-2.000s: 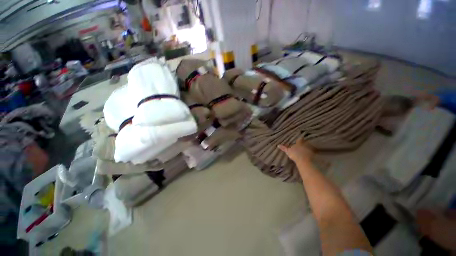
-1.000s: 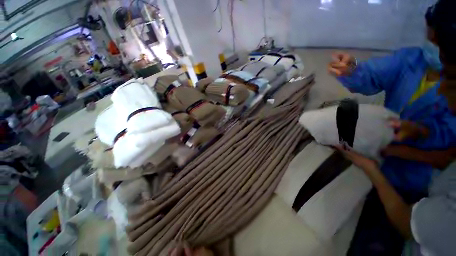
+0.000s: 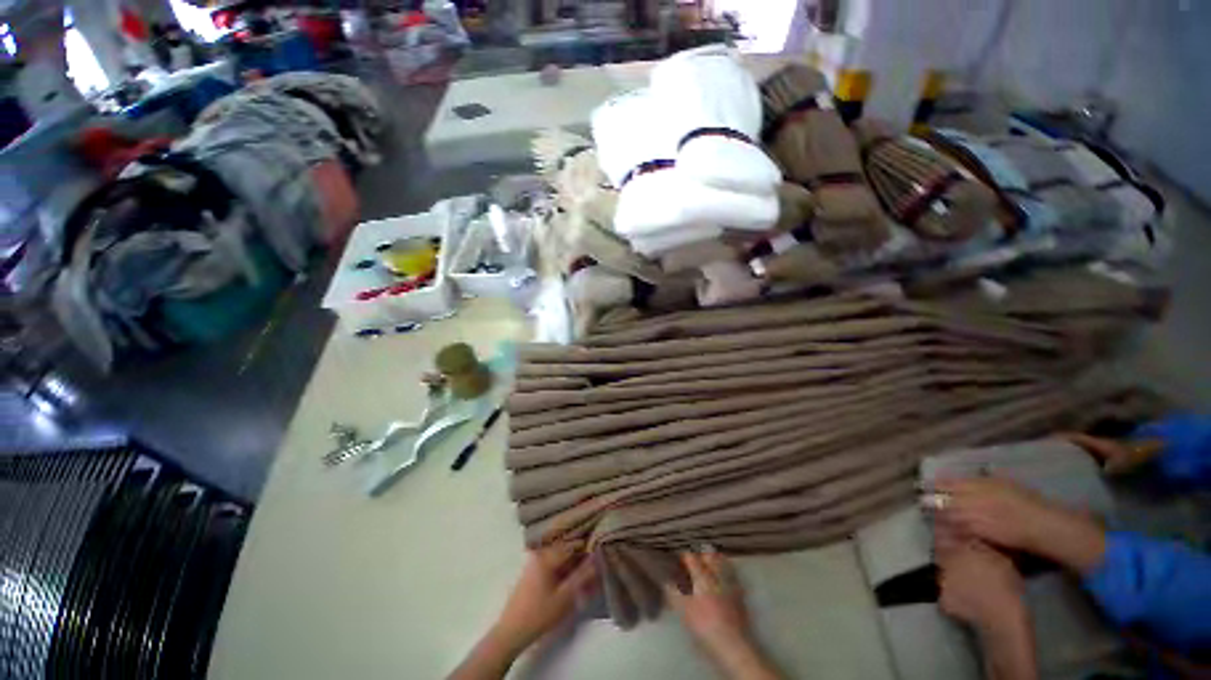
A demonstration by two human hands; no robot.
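Note:
Long brown cut panels (image 3: 744, 399) lie fanned in pleats across the table, their ends toward the left. My left hand (image 3: 545, 594) is at the near left corner of the panels, its fingers on the fabric edge. My right hand (image 3: 711, 598) is just to its right, fingers on the same near edge. Between my hands a few panel ends are bunched and hang toward me. Both hands are slightly blurred.
White bundles (image 3: 697, 153) top the tied brown bundles (image 3: 813, 146) behind. A white tray (image 3: 385, 272), marker pen (image 3: 476, 438), tape roll (image 3: 461, 369) and ticket strip (image 3: 418, 442) are left. Another person's hands (image 3: 996, 518) press light cut pieces (image 3: 1062, 472) at right.
The view has turned left and down. The brown panels now lie more crosswise, and both my hands are at their near left edge. The light piece held up at right is now down on the table.

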